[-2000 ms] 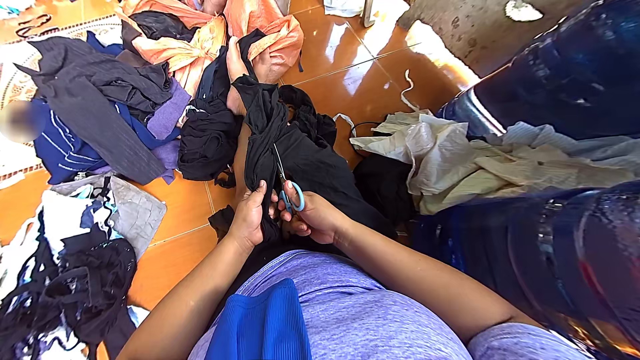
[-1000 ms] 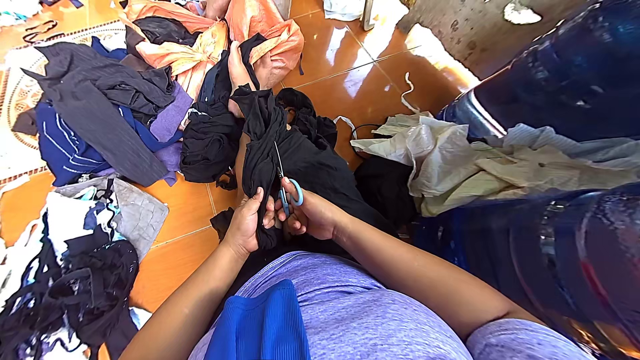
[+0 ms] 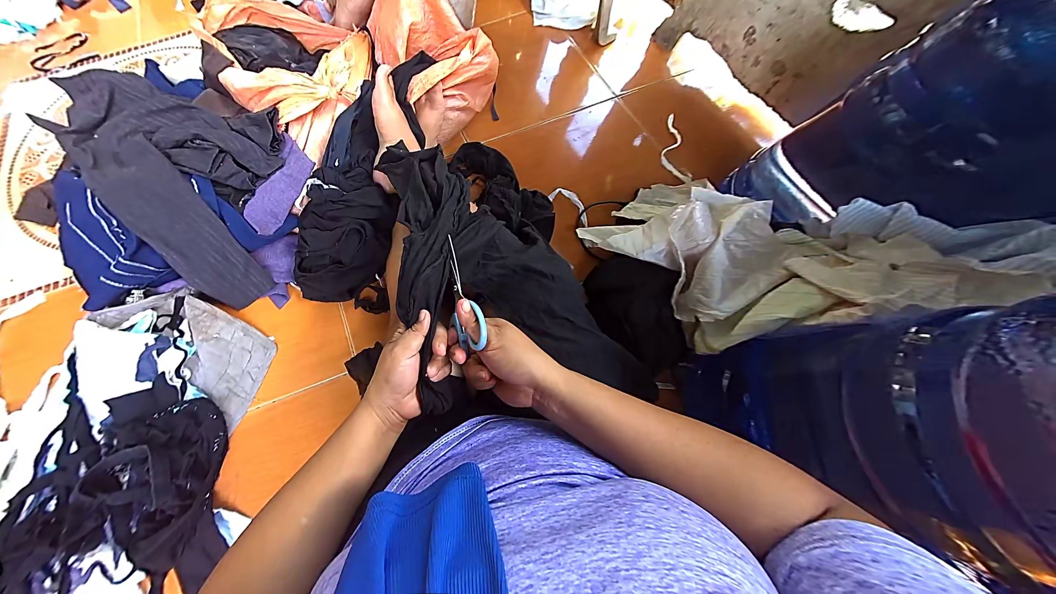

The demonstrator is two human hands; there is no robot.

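A piece of black cloth [image 3: 429, 206] lies over my lap and legs. My left hand [image 3: 402, 371] pinches its near end between thumb and fingers. Small scissors with light blue handles [image 3: 475, 328] are in my right hand [image 3: 505, 359], thumb through one loop. Their thin blades point away from me, lie along the cloth and look nearly closed. The fingertips of both hands are close together at the cloth's near end. More black fabric [image 3: 536, 289] spreads just right of the blades.
Dark, blue and purple clothes [image 3: 165, 173] are heaped at upper left, black and white scraps [image 3: 115, 462] at lower left. Orange sacking [image 3: 330, 91] lies beyond my feet. Beige cloth [image 3: 734, 247] rests between large blue water bottles [image 3: 825, 412] at right. Orange floor tiles [image 3: 305, 330] show between the heaps.
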